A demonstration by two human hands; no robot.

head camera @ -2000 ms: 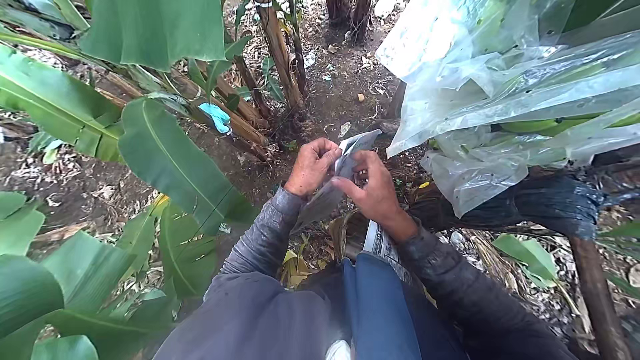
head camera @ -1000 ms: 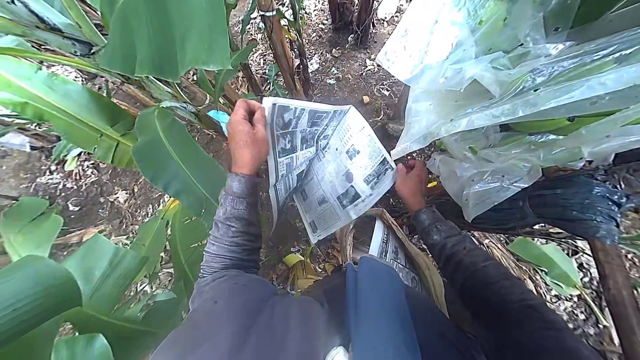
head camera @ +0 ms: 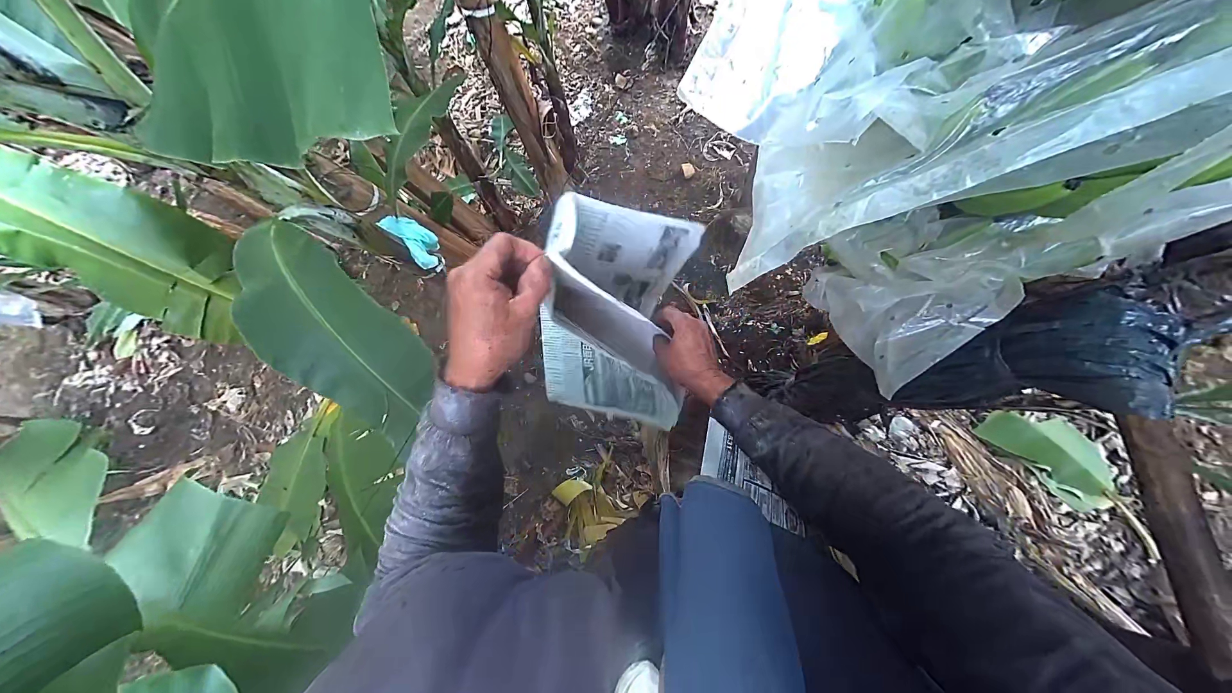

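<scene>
A printed newspaper sheet (head camera: 616, 318), partly folded over on itself, is held between my two hands. The thumb and fingers of my left hand (head camera: 494, 310) pinch its left edge. My right hand (head camera: 689, 354) grips the sheet at its right side, with some fingers hidden behind the paper. Below my right forearm, more newspaper (head camera: 746, 472) shows beside a blue cloth flap (head camera: 727, 587) at my waist.
Clear plastic sheeting (head camera: 924, 164) covers green leaves or fruit at upper right, above a dark plastic-wrapped stem (head camera: 1078, 342). Broad banana leaves (head camera: 318, 318) crowd the left. A light-blue scrap (head camera: 412, 241) hangs by the brown stems. A wooden pole (head camera: 1179, 529) leans at far right.
The small folded bundle in my hands was opened into a wide sheet a second ago. Now the sheet is folded over, and my right hand has moved in toward my left.
</scene>
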